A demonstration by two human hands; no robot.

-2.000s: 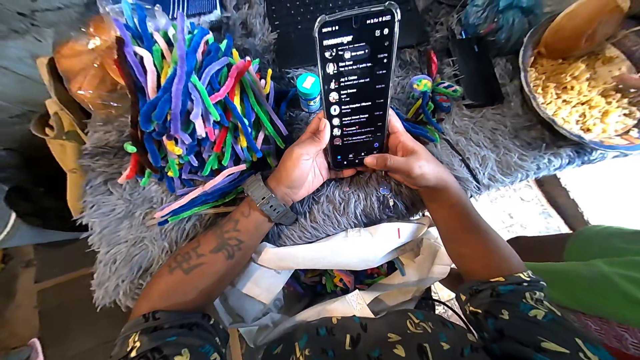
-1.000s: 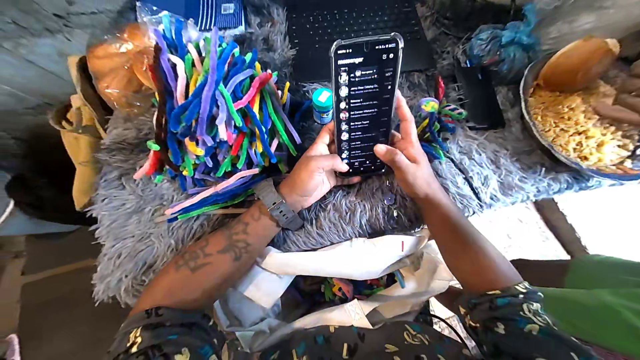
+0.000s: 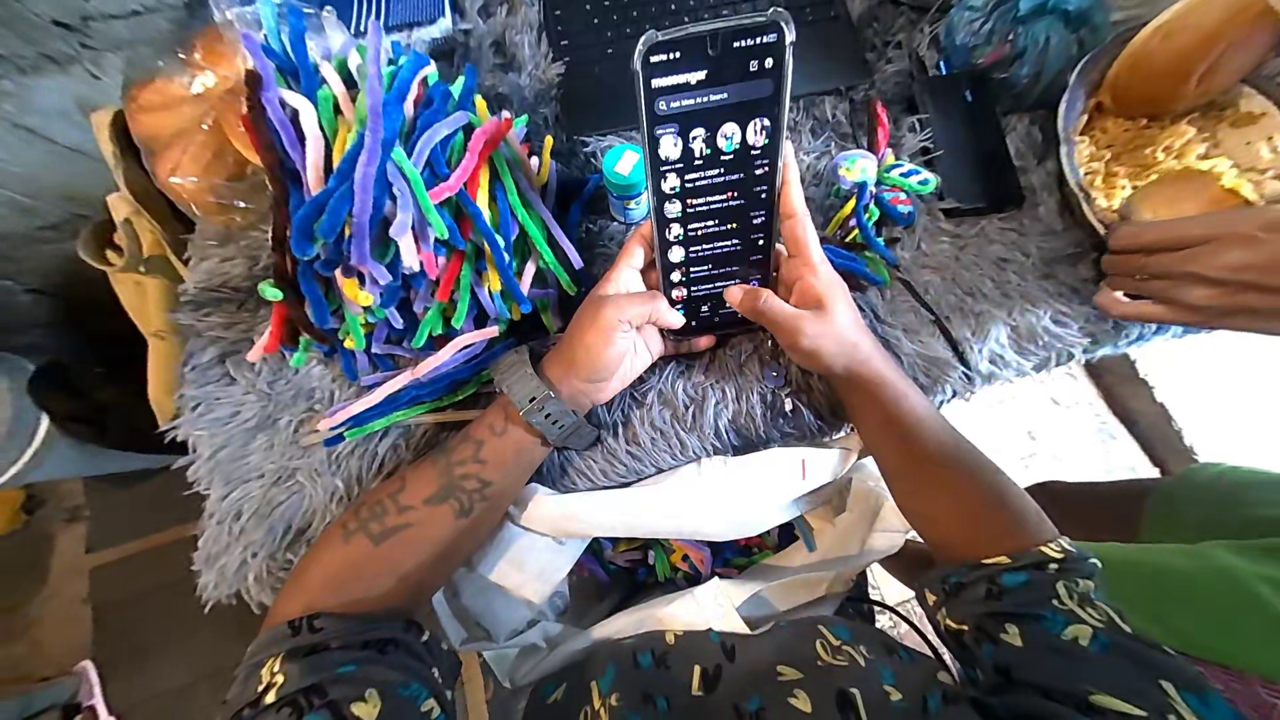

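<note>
Both my hands hold a smartphone in a clear case, upright over grey shaggy fabric, its lit screen showing a list of chats. My left hand supports its lower left edge, thumb near the bottom of the screen. On the lower right side, my right hand grips it with the thumb over the screen. Left of the phone lies a large heap of coloured fuzzy pipe cleaners. A small jar with a teal lid stands just beside the phone. Twisted pipe cleaners lie to its right.
The grey shaggy cover spreads beneath everything. Behind the phone is a black keyboard. A dark phone-like slab lies at right, near a bowl of food and another person's hand. A white bag of coloured pieces sits at my lap.
Another person's hand has come into view at the bowl on the right. The chat list on the phone has scrolled to its top, with a search bar now showing. My hands still hold the phone.
</note>
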